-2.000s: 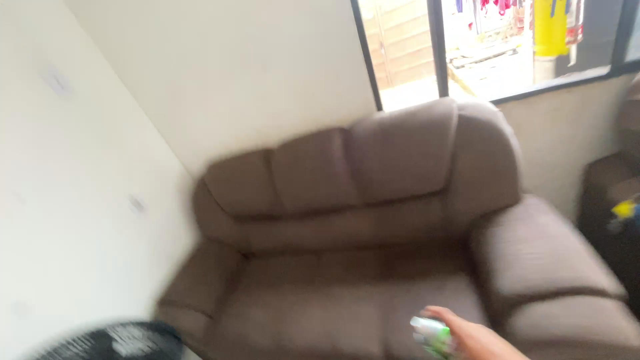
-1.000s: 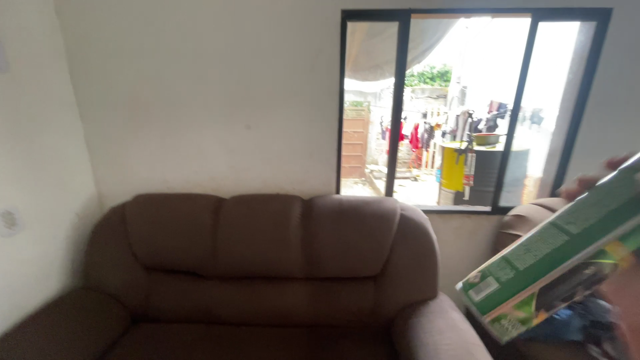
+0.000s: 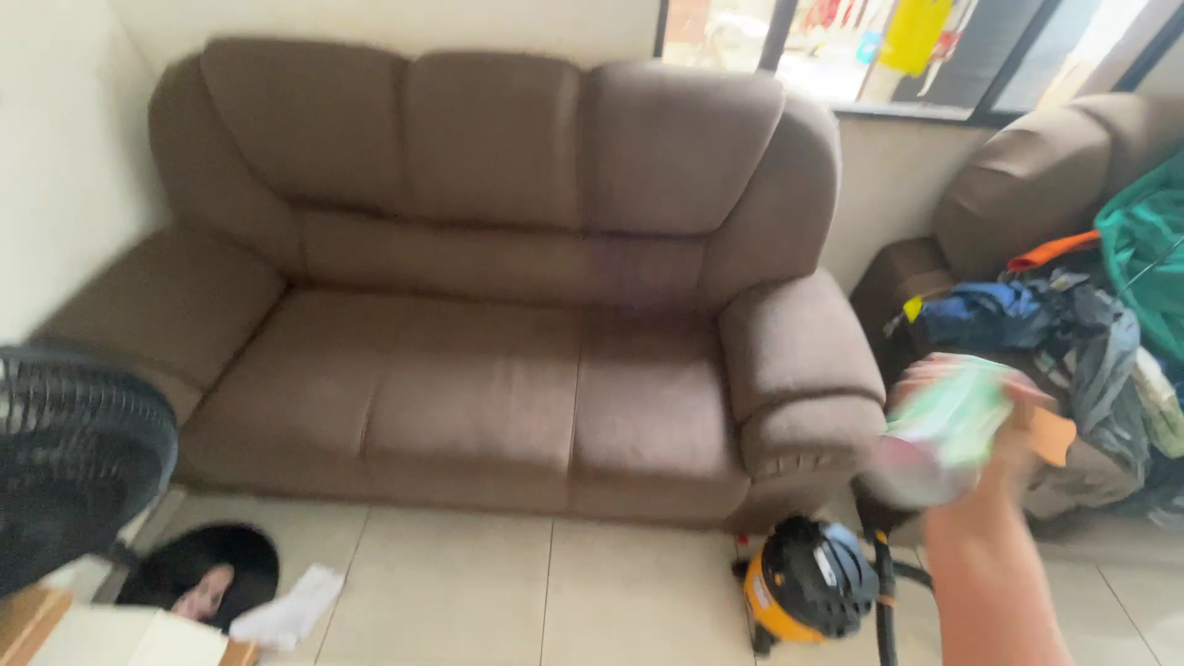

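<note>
My right hand [image 3: 1017, 407] is raised at the right, its fingers around a motion-blurred light green and white object [image 3: 953, 416] with a pinkish end. A small orange piece [image 3: 1053, 437] shows beside the wrist; whether it is held cannot be told. The hand appears in front of the right arm of a brown three-seat sofa [image 3: 462, 398]. At the lower left, a skin-toned shape [image 3: 208, 592] shows by the edge of a pale box [image 3: 139, 638]; it may be part of my left hand, but this is unclear.
A black fan [image 3: 83, 453] stands at the left, over a round black base [image 3: 250, 555]. A white cloth [image 3: 291, 610] lies on the tiles. A yellow and black vacuum cleaner [image 3: 809, 583] with a hose stands by the sofa. Clothes [image 3: 1036, 324] cover another brown seat.
The view has tilted down from the window to the sofa and floor. The green box at the right one second ago no longer shows in that form. My right forearm is now in view.
</note>
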